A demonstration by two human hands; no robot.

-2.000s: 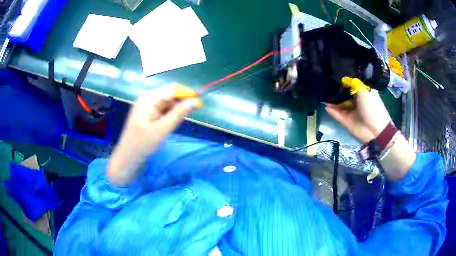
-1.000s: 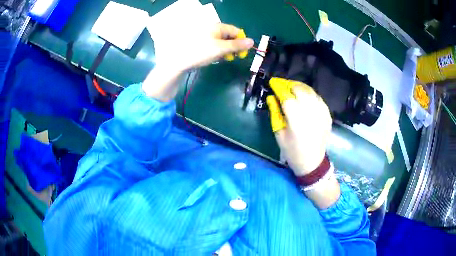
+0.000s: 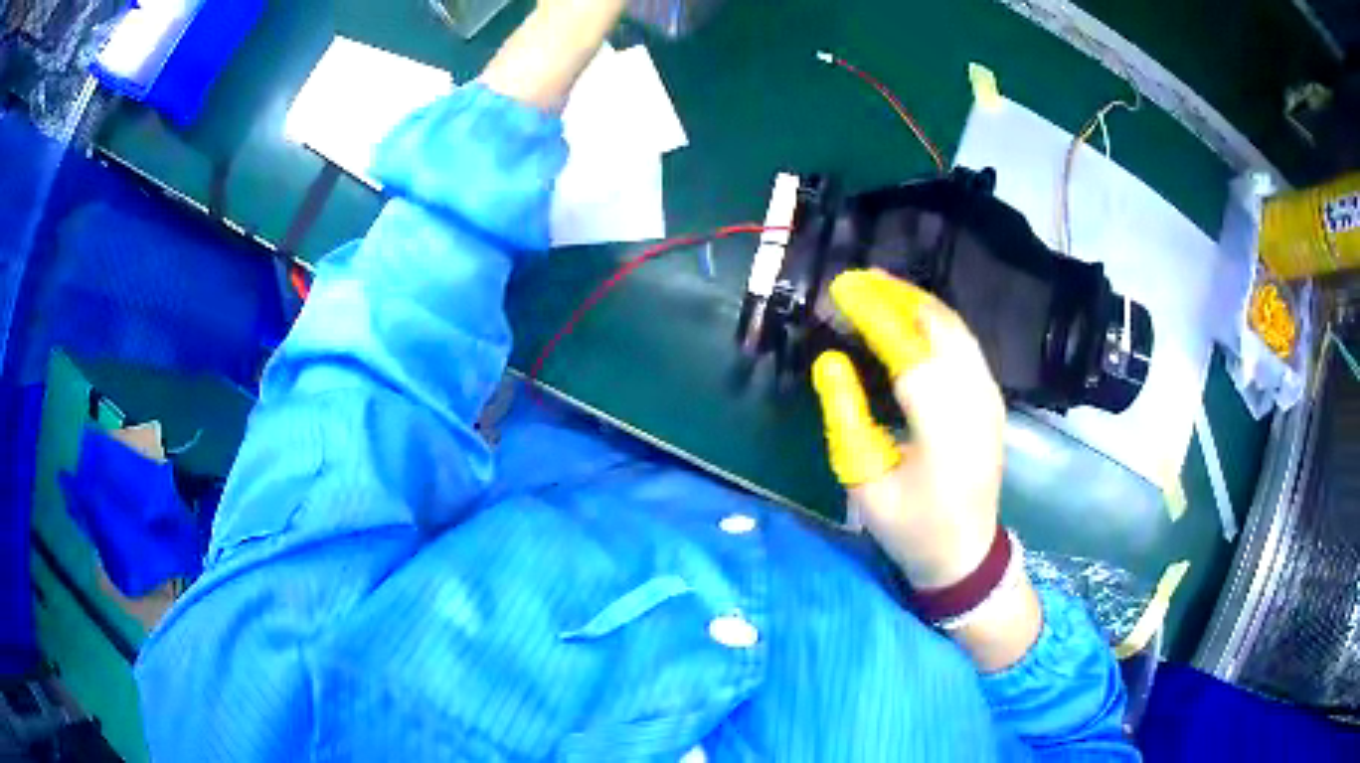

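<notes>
A black light engine (image 3: 992,283) lies on the bench, partly over a white sheet, its round lens to the right and a white strip at its left end. My right hand (image 3: 932,447), with yellow finger cots, grips its near side by the left end; the fingertips partly hide it. A red lead wire (image 3: 612,276) curves from the left end towards the bench's front edge. My left hand (image 3: 559,45) reaches to the top edge of the picture; its fingers are cut off or blurred, beside a clear or silvery piece (image 3: 667,12).
White sheets (image 3: 619,187) lie left of the engine, partly under my left sleeve. A large taped white sheet (image 3: 1178,298) is under the engine's right part. A yellow can (image 3: 1313,228) and a tray of finger cots (image 3: 1271,321) are at right. A blue bin (image 3: 187,60) is rear left.
My left hand has let go of the red wire and moved up to the top edge. My right hand moved from the lens end to the left end of the engine, which now lies turned on the bench.
</notes>
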